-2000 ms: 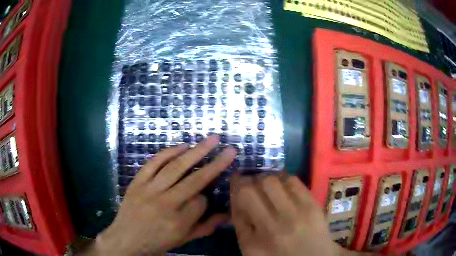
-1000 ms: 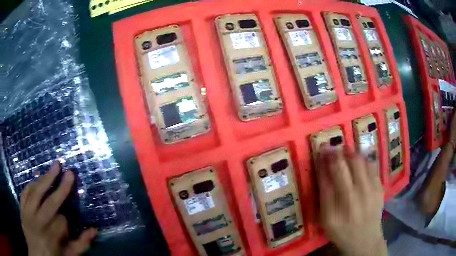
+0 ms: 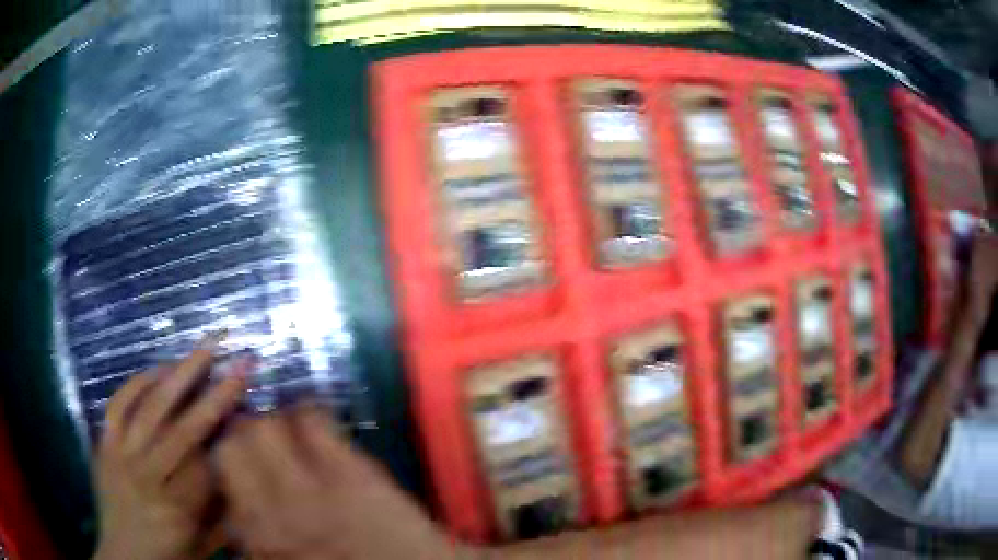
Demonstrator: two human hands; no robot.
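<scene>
The frame is blurred. My left hand (image 3: 164,459) rests with spread fingers on the lower part of the lens sheet (image 3: 164,273), a dark grid under shiny clear plastic. My right hand (image 3: 306,481) is beside it at the sheet's lower edge, fingertips pointing down; blur hides whether it pinches a lens. The red foam tray (image 3: 569,317) lies to the right with gold phone bodies (image 3: 482,197) in two rows of pockets. My right forearm crosses the tray's near edge.
Crinkled clear plastic (image 3: 175,98) extends beyond the grid. A yellow adhesive sheet (image 3: 514,16) lies past the tray. Another red tray (image 3: 947,186) stands at the far right, with another person's arm (image 3: 952,372) reaching to it. A red edge shows at lower left.
My right hand has moved from a phone body in the tray's near row back to the lens sheet, next to my left hand. The view has turned left, so the tray appears further right.
</scene>
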